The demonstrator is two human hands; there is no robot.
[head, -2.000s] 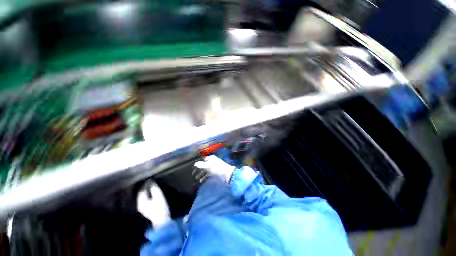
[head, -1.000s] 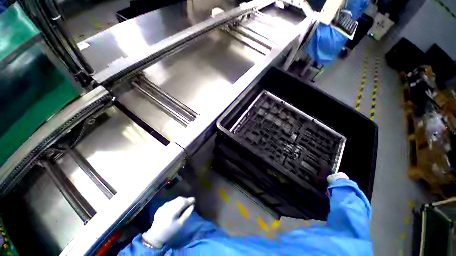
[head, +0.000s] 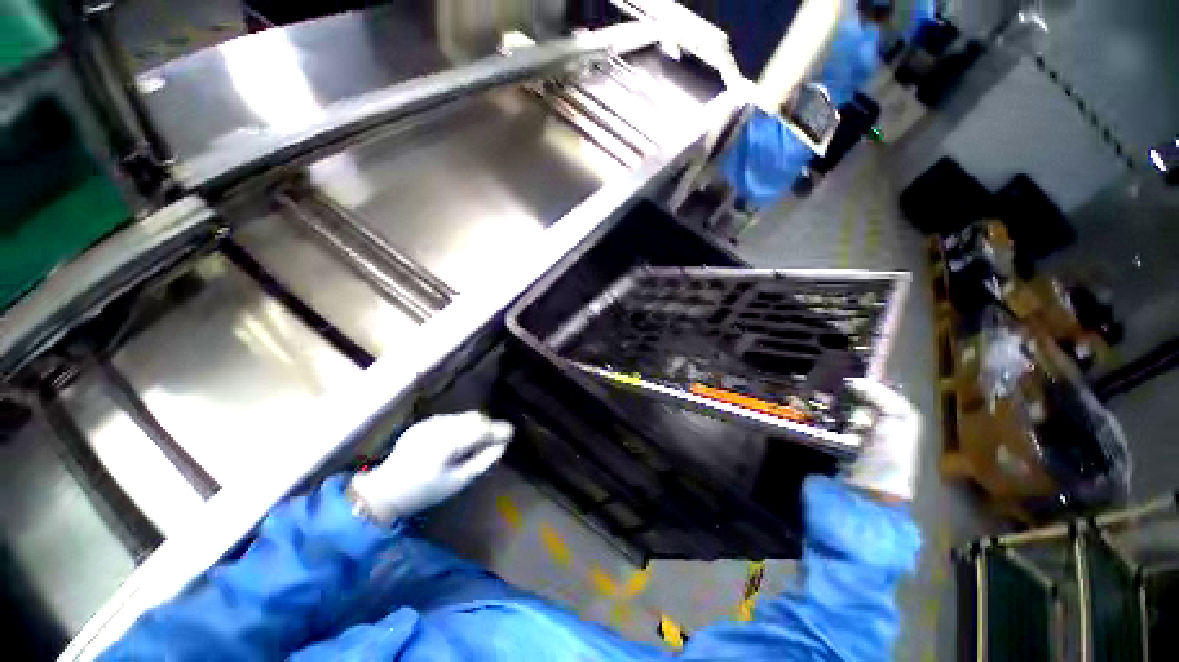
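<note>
A dark carrier frame [head: 763,330] with a thin grey metal rim and a black slotted base is tilted at the mouth of a black tote [head: 601,265]. Its near edge is raised and shows an orange strip. My right hand [head: 886,442], in a white glove, grips the frame's near right corner; the fingertips are partly hidden by the rim. My left hand [head: 437,466], also in a white glove, is empty with its fingers loosely apart, between the conveyor rail and the tote.
A metal-railed conveyor [head: 427,233] runs along the left. Another person's blue sleeve [head: 765,158] shows at its far end. A wooden pallet with wrapped cartons [head: 1015,388] stands at the right. A green-panelled rack [head: 1093,588] is at the lower right.
The carrier frame's near right side has come up out of the tote with my right hand on it. Earlier it lay flat inside. My left hand stays empty beside the conveyor.
</note>
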